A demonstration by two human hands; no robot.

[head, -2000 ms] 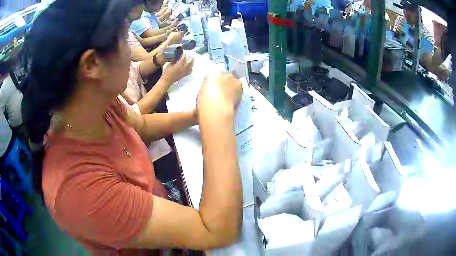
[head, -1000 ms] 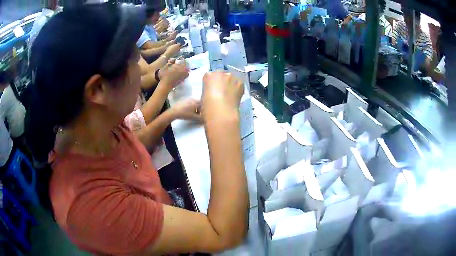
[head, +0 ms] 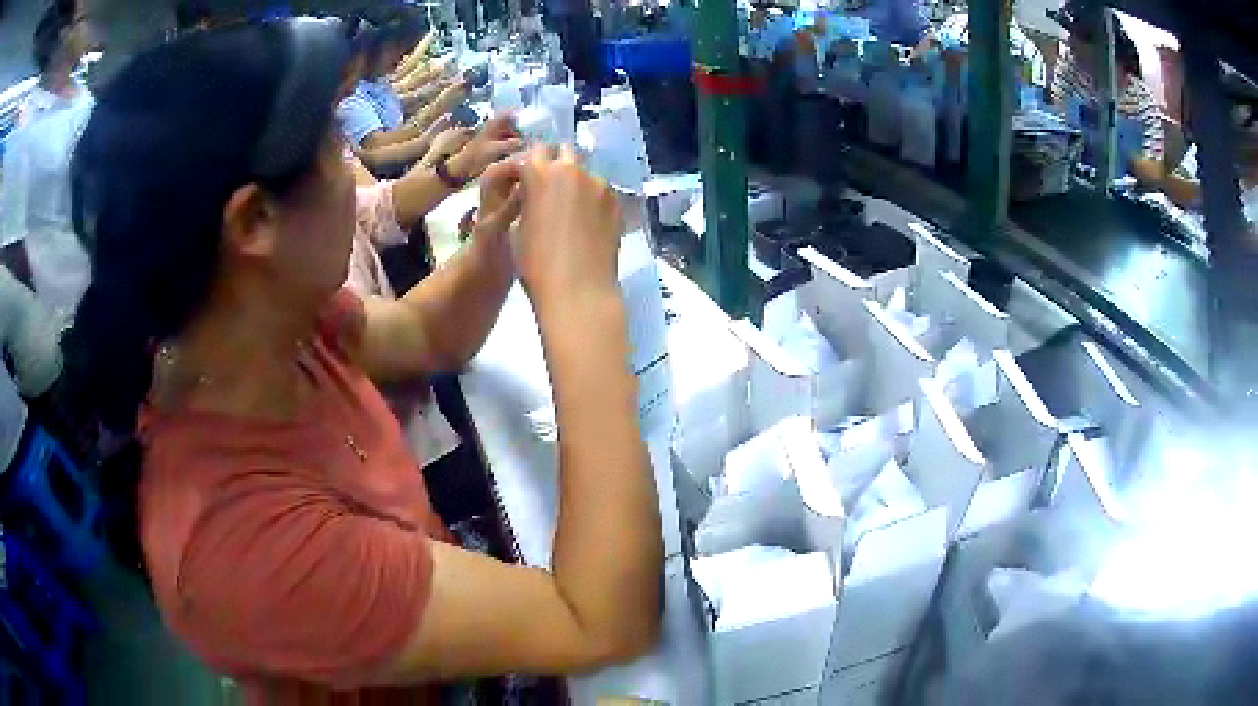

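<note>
Neither of my hands can be made out. Open white cartons (head: pixel 769 628) stand upright in rows nearest in front of me, at the lower right of the view. Their top flaps stand up, and white wrapped contents (head: pixel 752 572) show inside. The cartons at the far lower right are blurred and partly lost in a bright glare.
A neighbour in a salmon shirt (head: pixel 297 524) fills the left, both hands raised together over the white bench (head: pixel 517 414). More workers' arms line the bench beyond. Green posts (head: pixel 722 152), black round parts (head: pixel 869 248) and a dark conveyor belt (head: pixel 1145 297) lie behind the cartons.
The view has shifted slightly, so cartons and posts appear further left. The neighbour's lower hand has risen from the bench to meet the other hand. The cartons stay in their rows.
</note>
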